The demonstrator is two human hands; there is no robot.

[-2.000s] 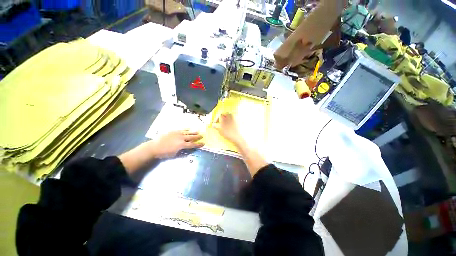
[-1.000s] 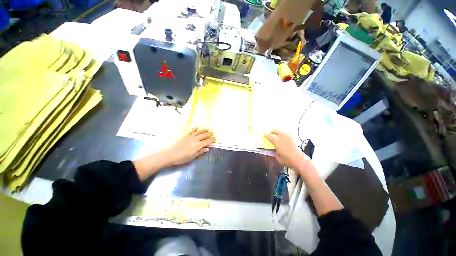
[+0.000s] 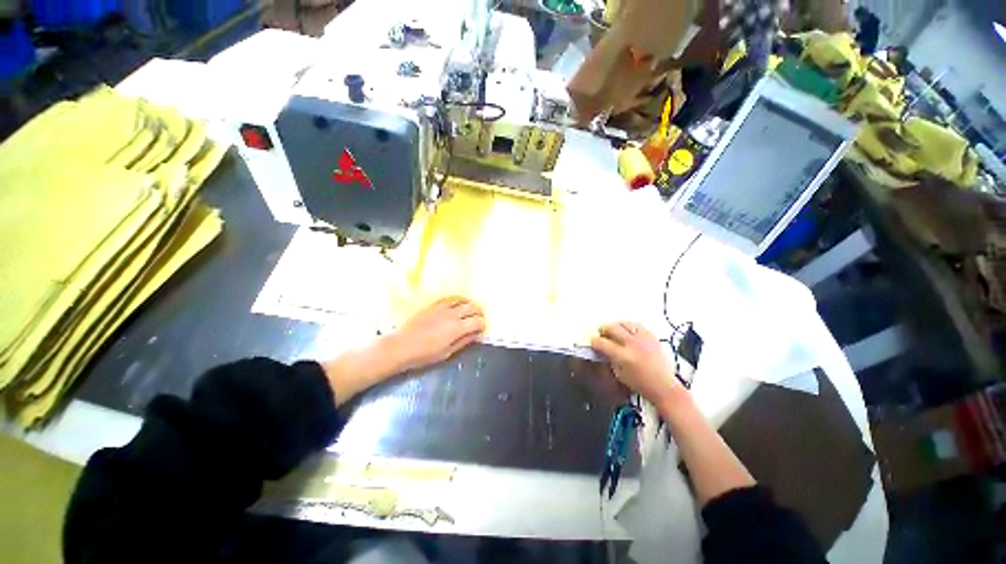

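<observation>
A yellow fabric panel (image 3: 491, 248), washed out by glare, lies flat at the clamp frame (image 3: 560, 248) beside the sewing head (image 3: 351, 171). My left hand (image 3: 441, 331) lies on the panel's near left edge, fingers together. My right hand (image 3: 634, 358) is at the near right corner, with its fingertips on the edge; whether it pinches the edge is unclear. A white sheet (image 3: 314, 275) lies under the sewing head. The needle area is mostly hidden behind the faceplate.
A thick yellow panel stack (image 3: 88, 231) lies at left. Teal thread snips (image 3: 620, 446) lie near the right table edge. Brown fabric pieces (image 3: 800, 463) lie at lower right. A control screen (image 3: 767, 165) stands at right, with a black cable (image 3: 670, 275) below it. A person's checked sleeve shows behind.
My right hand has moved from the middle of the panel to its near right corner, uncovering the snips. My left hand stays on the near edge. The camera view has shifted.
</observation>
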